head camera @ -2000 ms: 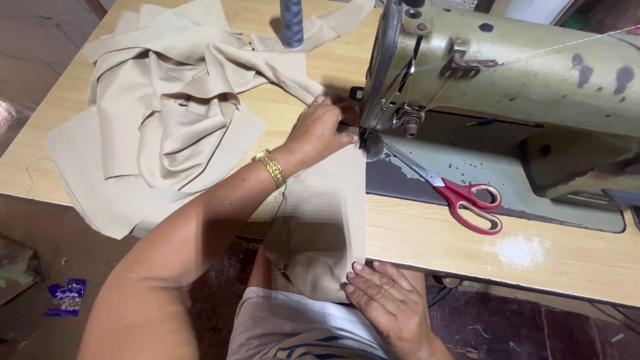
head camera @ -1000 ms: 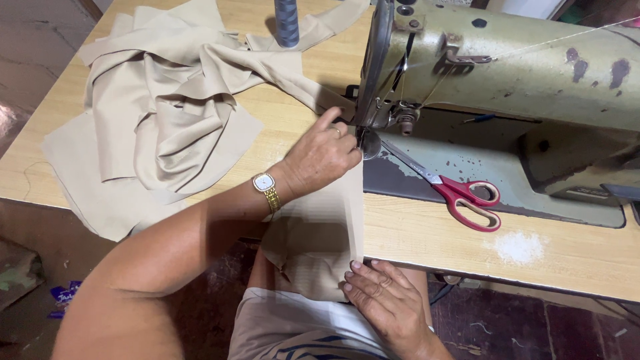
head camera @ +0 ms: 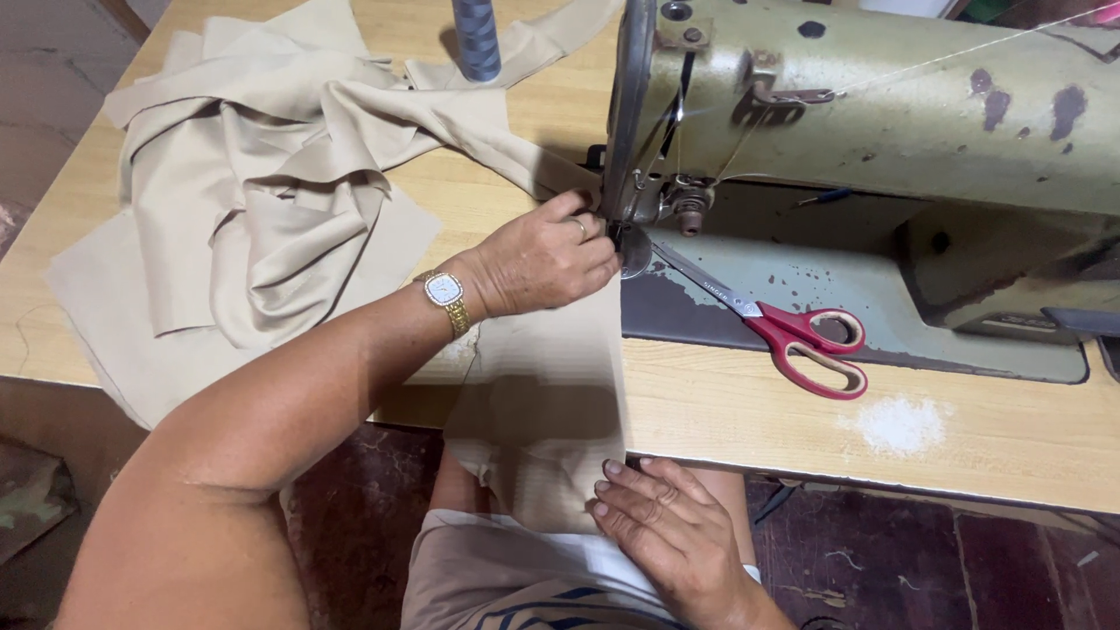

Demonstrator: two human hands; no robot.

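Note:
Beige fabric [head camera: 551, 367] runs from the needle area of a green sewing machine [head camera: 840, 114] down over the table edge to my lap. My left hand [head camera: 547, 254], with a ring and a gold watch, lies on the fabric right beside the presser foot area, fingers bent; whether it pinches the cloth is hidden. Near my lap, my right hand [head camera: 674, 534] has its fingertips at the fabric's right edge, thumb not visible. Red-handled scissors [head camera: 770, 324] lie on the machine bed with their blades toward the needle.
A heap of beige fabric [head camera: 254, 184] covers the left of the wooden table [head camera: 989, 446]. A blue-grey thread cone [head camera: 477, 44] stands behind it. White powder or crumbs [head camera: 897, 426] lie at the front edge, right of the scissors. Thread runs across the machine head.
The fingers of my left hand, raised near the needle area one second ago, are now lower and more bent at the fabric. My right hand has stayed near the same fabric edge.

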